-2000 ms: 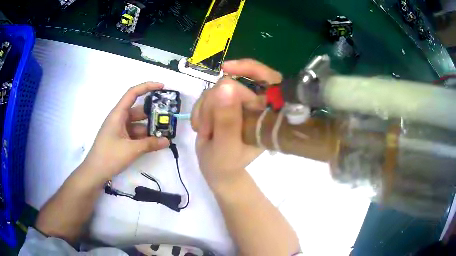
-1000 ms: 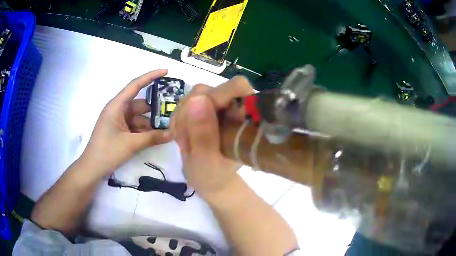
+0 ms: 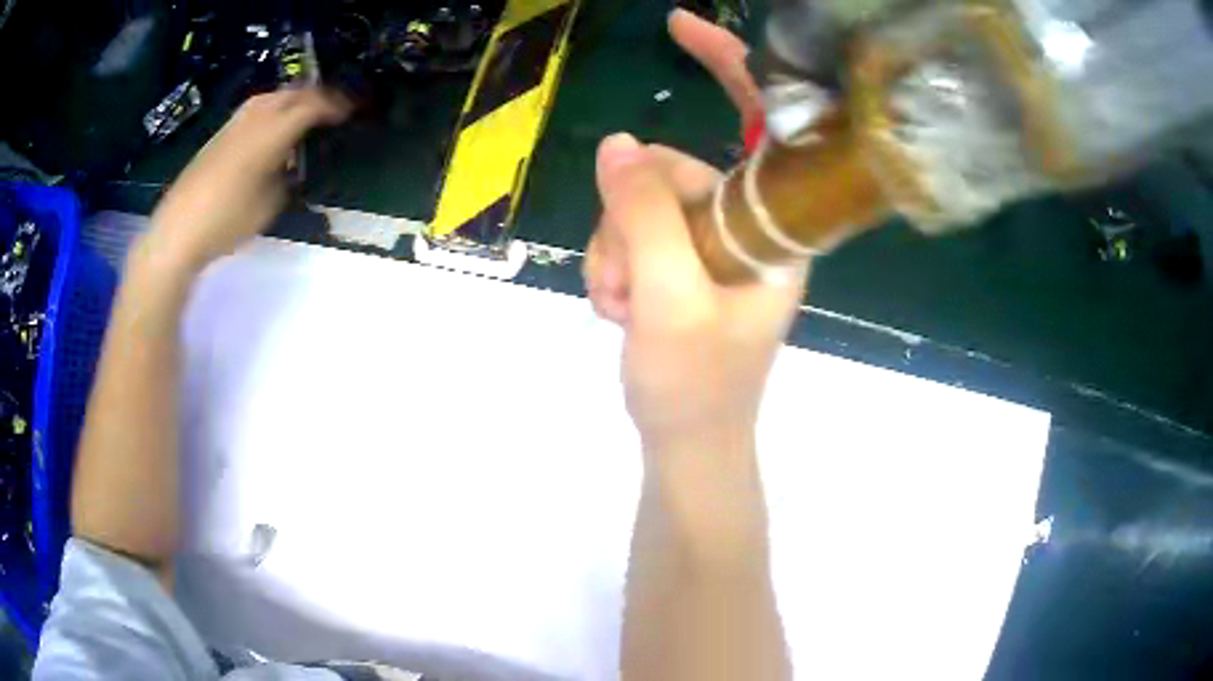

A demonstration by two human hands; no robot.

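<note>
My right hand [image 3: 678, 253] is closed around the amber barrel of the glue dispensing gun [image 3: 818, 186], raised over the far edge of the white work sheet [image 3: 492, 439]. Its index finger is lifted beside a small red piece [image 3: 754, 132]. The gun's plastic-wrapped rear reaches the upper right edge; its nozzle tip is not visible. My left hand [image 3: 253, 166] is blurred, stretched over the dark belt at the upper left. Its fingertips are by adapter boards, and whether it holds anything cannot be told.
A blue basket [image 3: 60, 346] with boards in it stands at the left edge. A yellow-black divider bar [image 3: 499, 133] crosses the green belt [image 3: 639, 87]. Dark adapters [image 3: 439, 40] lie beyond the sheet at the upper left. A small mark [image 3: 261, 543] shows on the sheet.
My left hand has moved from over the sheet to the belt. The adapter board and its bundled cord are gone from the sheet. My right hand has moved up and right with the gun.
</note>
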